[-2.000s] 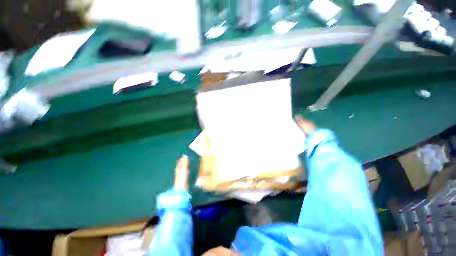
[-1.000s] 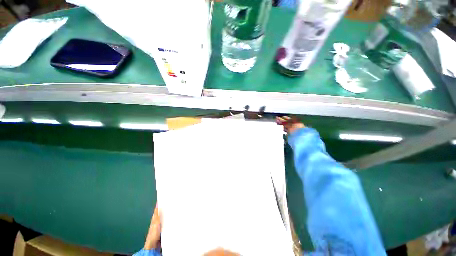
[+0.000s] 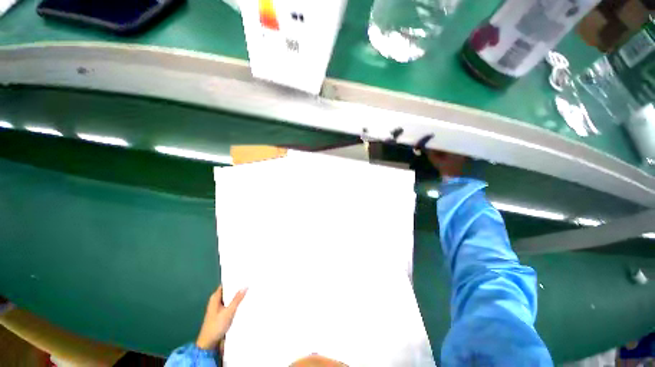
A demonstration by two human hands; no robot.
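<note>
A stack of large white divider sheets (image 3: 316,236) lies in front of me on the green bench, with a brown cardboard edge (image 3: 257,154) showing at its far left corner. My left hand (image 3: 219,319) grips the stack's left edge, thumb on top and fingers out of sight. My right hand (image 3: 447,162) reaches under the raised shelf's edge, beyond the stack's far right corner. Its fingers are in shadow and mostly hidden, so I cannot tell whether it holds anything. A dark object (image 3: 402,153) is beside it under the shelf.
The shelf rim (image 3: 172,75) crosses above the stack. On the shelf are a phone (image 3: 108,13), a white printed box (image 3: 293,43), a clear bottle (image 3: 406,29) and a labelled bottle (image 3: 521,36). A metal strut (image 3: 585,235) stands at right.
The view has moved closer to the shelf. My left hand's thumb has come onto the stack's top. My right hand has gone further under the shelf edge.
</note>
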